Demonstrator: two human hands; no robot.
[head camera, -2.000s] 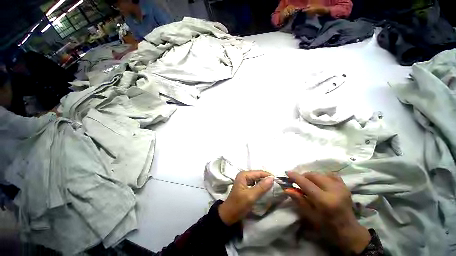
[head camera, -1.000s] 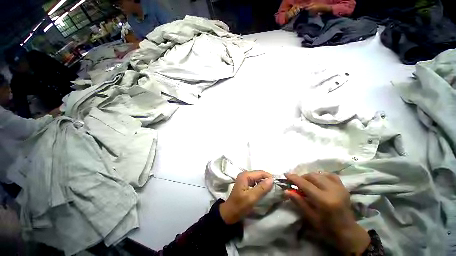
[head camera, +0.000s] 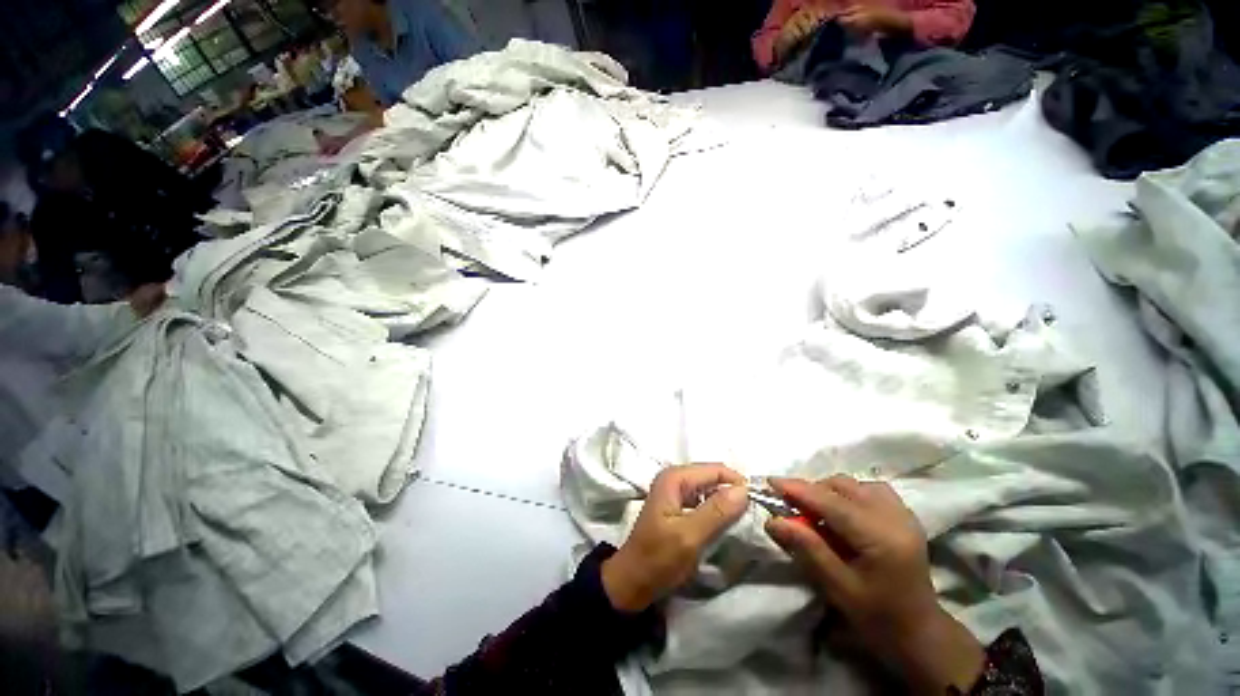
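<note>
A pale grey-green garment (head camera: 1074, 503) lies crumpled under and beyond my hands, with small dark buttons along one edge. My left hand (head camera: 676, 533) pinches an edge of the garment between thumb and fingers. My right hand (head camera: 870, 555) holds thread snips (head camera: 785, 509) with an orange-red grip. The metal blades point left, close to my left fingertips. Whether the blades touch the cloth or a thread cannot be told. Most of the snips is hidden inside my right hand.
A large pile of pale garments (head camera: 259, 394) covers the left and far left of the white table (head camera: 598, 313). Dark garments (head camera: 925, 84) lie at the far right under the hands of a person in pink sleeves. Other people stand at the far side and left.
My right hand has shifted slightly and turned a little around the snips, with its fingers closer to the left fingertips. My left hand keeps its pinch in nearly the same place.
</note>
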